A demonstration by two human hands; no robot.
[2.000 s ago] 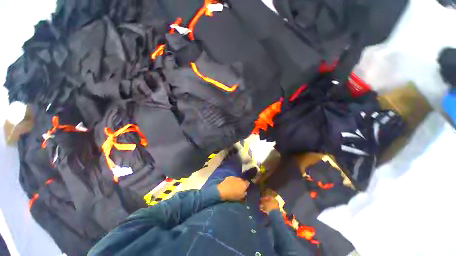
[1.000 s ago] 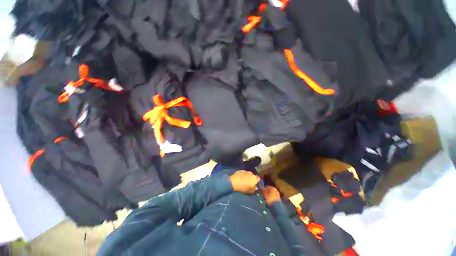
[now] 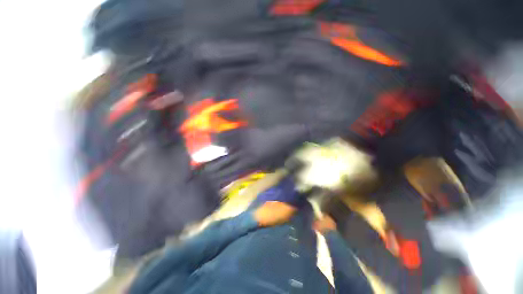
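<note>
The frame is strongly blurred. My left hand (image 3: 275, 213) is at the front of the wearer's blue-green shirt, near the waist. Its fingers are not clear. My right hand (image 3: 325, 223) is small and blurred, just right of the shirt's button line. I cannot tell whether either hand holds anything. In front lies a large heap of black cut fabric pieces (image 3: 269, 86). An orange tie strip (image 3: 212, 120) with a white tag (image 3: 209, 153) lies on the heap's left part, and another orange strip (image 3: 367, 50) lies at upper right.
Yellow floor tape (image 3: 246, 185) shows between the heap and my left arm. A pale blurred object (image 3: 332, 163) is beyond my hands. Brown cardboard (image 3: 433, 178), dark striped cloth (image 3: 479, 152) and white sheeting (image 3: 487, 241) are on the right.
The view has shifted and blurred. The gap between my hands looks wider, with pale floor showing beside the shirt. More of the pale object and floor shows beyond them.
</note>
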